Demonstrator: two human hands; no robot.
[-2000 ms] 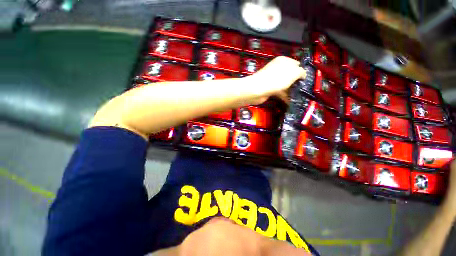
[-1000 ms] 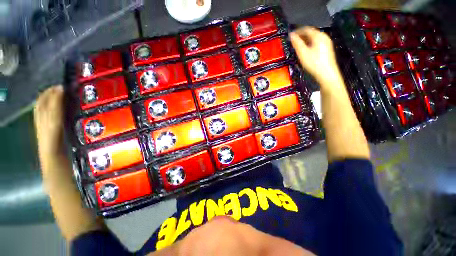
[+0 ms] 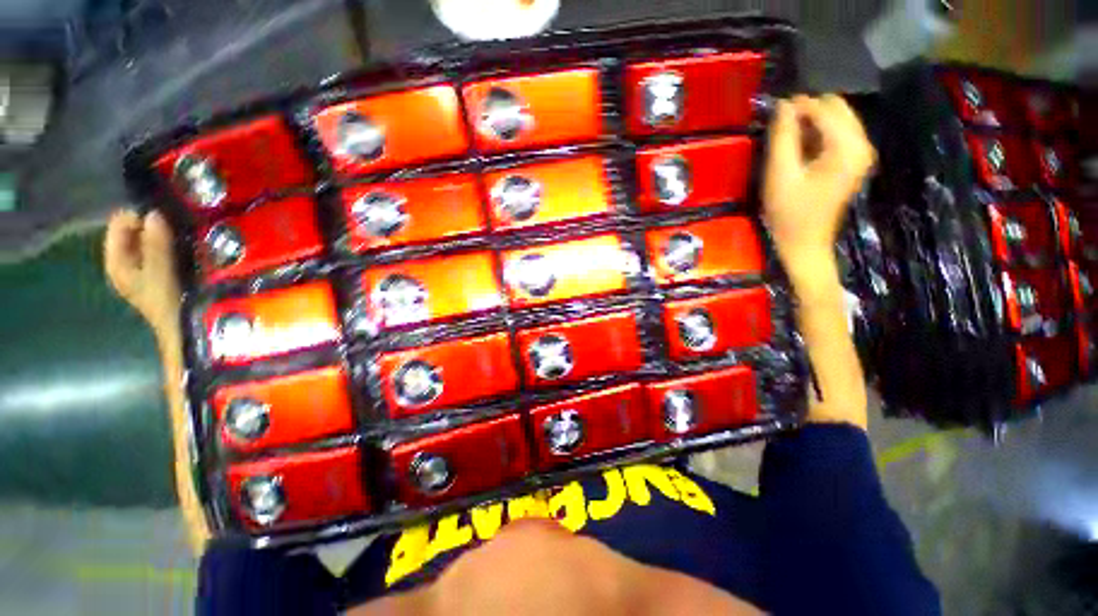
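A black blister tray [image 3: 482, 243] is held up before my chest, slightly tilted. Its pockets hold several glossy red-orange units [image 3: 704, 171], each with a round silver insert near one end. Glare turns some orange or yellow. My left hand [image 3: 142, 267] grips the tray's left edge, fingers curled at its upper part. My right hand [image 3: 819, 175] is at the upper right edge, fingers curled and partly hidden by the rim. A stack of similar trays [image 3: 921, 259] with red units on top stands at the right, its far side cut off by the frame.
A white round object [image 3: 496, 15] lies beyond the tray at the top edge. A green surface [image 3: 78, 373] lies at the left. Grey floor with a yellow line [image 3: 909, 450] shows at the lower right. A blurred pale object [image 3: 909, 30] is at the upper right.
My left hand has gone from the tray stack to the held tray's left edge. Since one second ago, the tray has come closer and more level, and the stack shows further right.
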